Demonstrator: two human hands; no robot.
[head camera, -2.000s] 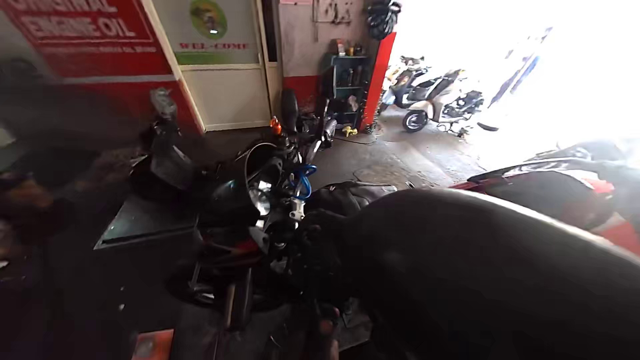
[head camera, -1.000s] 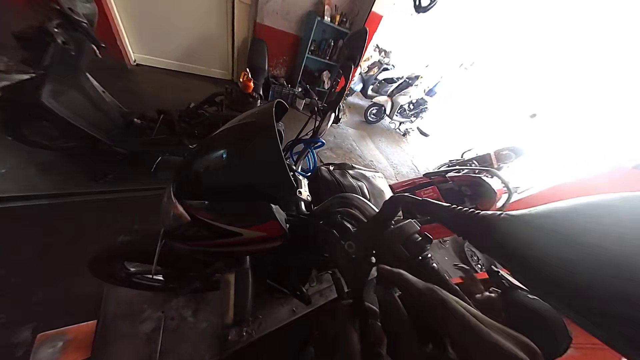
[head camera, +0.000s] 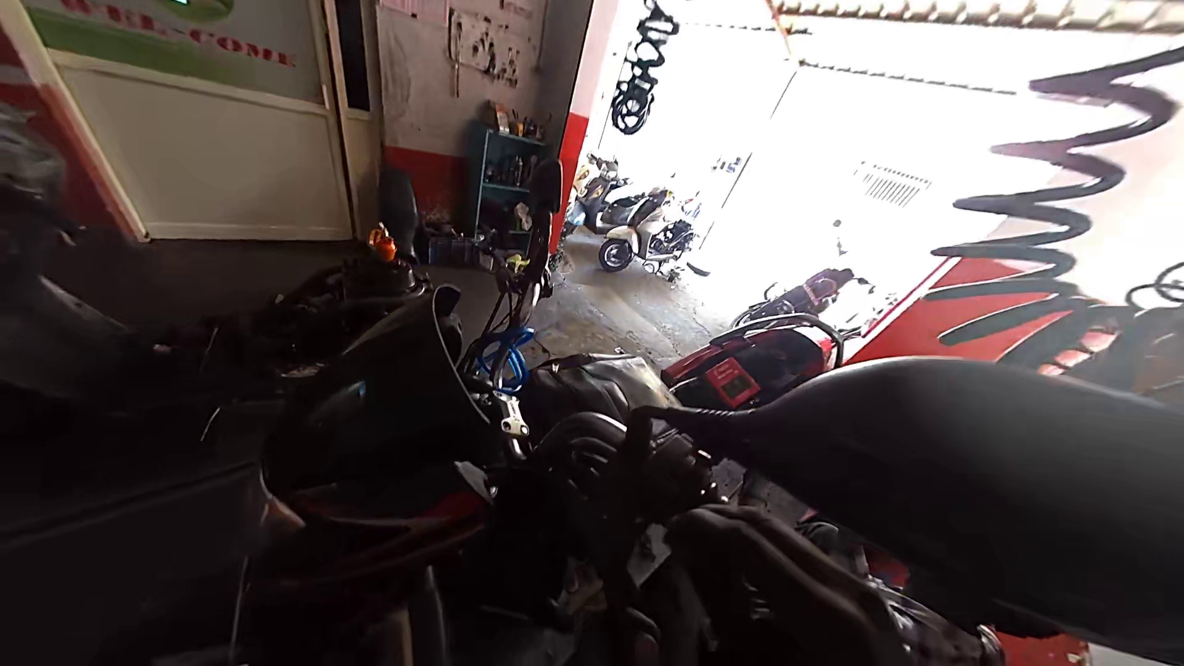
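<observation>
A dark motorcycle stands close in front, with its windscreen (head camera: 370, 398) and silver handlebar clamp (head camera: 513, 416) left of centre. The back of a large black mirror (head camera: 971, 472) fills the right side. Below its stem, my right hand (head camera: 786, 573) reaches from the lower right, with a band at the wrist, to the dark parts by the handlebar. Its fingertips are lost in shadow, so what it touches or holds is unclear. I cannot make out my left hand. A blue looped cable (head camera: 507, 359) hangs by the far handlebar, and a black seat or tank cover (head camera: 592, 384) lies behind.
A red motorcycle (head camera: 758, 361) stands behind the mirror, and a pale scooter (head camera: 647, 231) is by the bright doorway. A teal shelf (head camera: 504, 176) holds bottles against the wall. Another dark two-wheeler (head camera: 55, 314) is at the left. A black coiled hose (head camera: 1045, 213) hangs at the upper right.
The view has shifted, and the coiled hose now shows at the upper right. My right hand remains low beside the handlebar, much as one second ago.
</observation>
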